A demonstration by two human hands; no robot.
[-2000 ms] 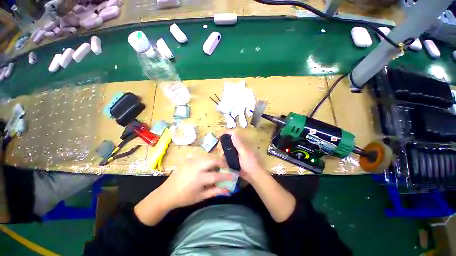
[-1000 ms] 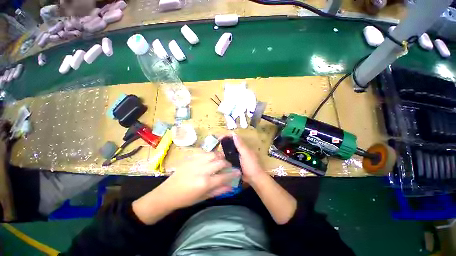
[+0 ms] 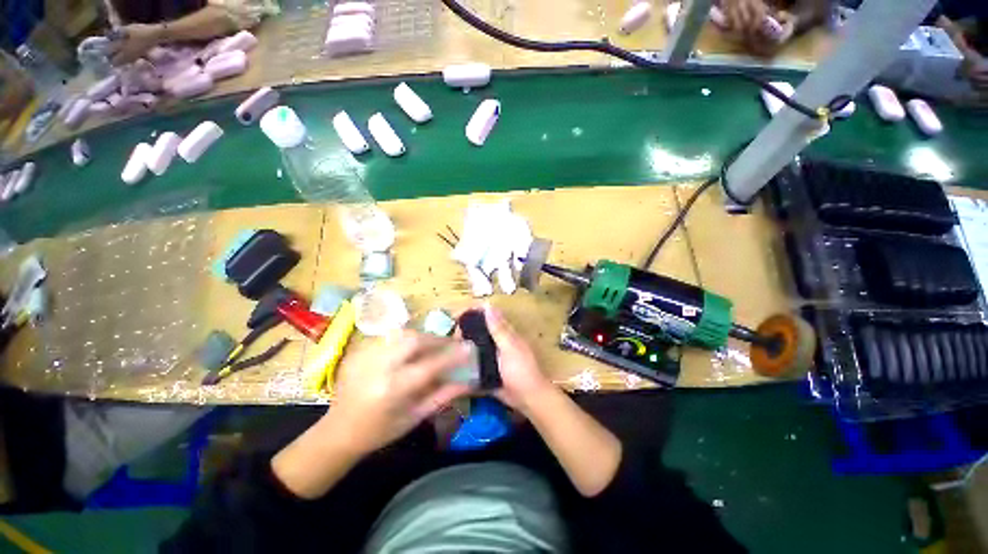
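My right hand [image 3: 520, 363] is shut on a black plastic housing [image 3: 478, 344], held upright near the bench's front edge. My left hand [image 3: 395, 379] is beside it, slightly blurred, pinching a pale blue-grey polishing pad [image 3: 460, 366] against the housing's left side. Another black housing [image 3: 262, 263] lies on the bench at the left. More pale pads [image 3: 439, 322] lie around a small whitish dish [image 3: 380, 311]. The bench polisher [image 3: 661, 304] stands to the right, with a grey wheel [image 3: 534, 264] at its left end and a brown wheel [image 3: 782, 345] at its right.
White gloves [image 3: 493, 247], a lying clear bottle [image 3: 330, 179], red-handled [image 3: 303, 319] and yellow-handled [image 3: 332, 346] tools and cutters [image 3: 247, 359] are on the bench. Blister trays of black housings [image 3: 915, 352] stand right. Pale pink housings [image 3: 482, 122] lie on the green belt. Other people's hands [image 3: 748, 16] show beyond.
The view has shifted a little, and other people's hands now show at the top. My left hand and the pad have moved against the housing. A blue thing below my hands is more exposed.
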